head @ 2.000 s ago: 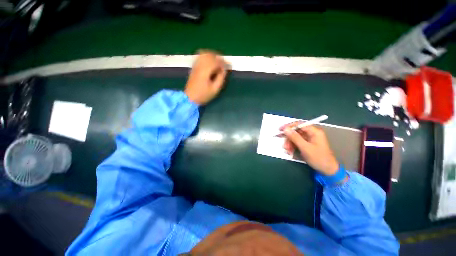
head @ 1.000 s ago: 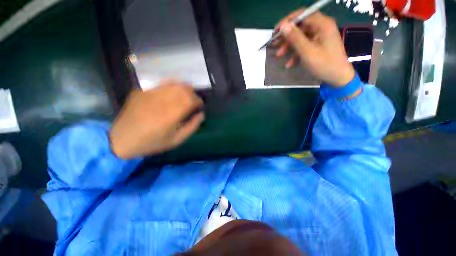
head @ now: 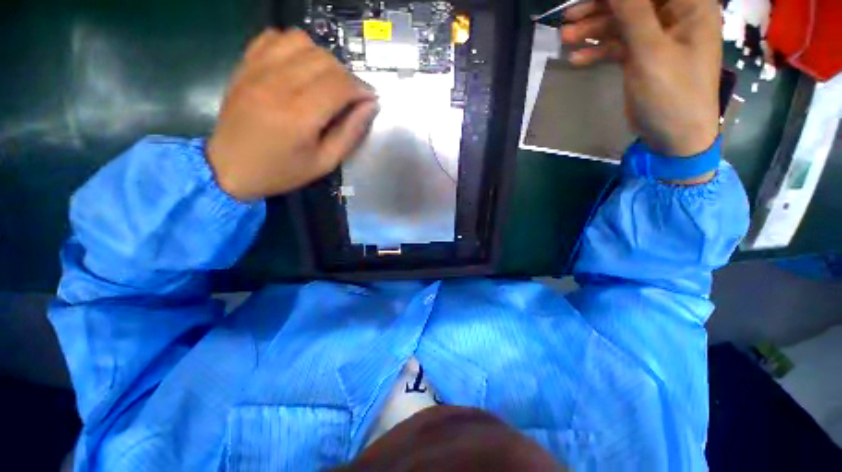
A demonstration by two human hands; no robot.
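An opened tablet in a black frame [head: 499, 138] lies in front of me. Its silver-white battery [head: 406, 175] reflects light, with a thin wire at its right side. The mainboard [head: 429, 41] with a yellow patch [head: 378, 29] is at the top. My left hand [head: 291, 115] is loosely curled over the frame's left side; whether it grips anything is hidden. My right hand [head: 660, 69], at the top right over the adhesive pad sheet [head: 577, 111], holds the tweezers [head: 557, 11], mostly cut off by the top edge.
Small white pieces [head: 750, 20] lie beside the red bin [head: 812, 35] at the top right. A long white bar [head: 785, 184] runs along the right. The smartphone [head: 727, 85] is mostly hidden behind my right wrist. The dark green mat [head: 102, 101] extends left.
The tablet frame now lies nearer me and further right, with its mainboard in view. My left hand has moved up to its left side. The right hand shows further up and right, still with the tweezers.
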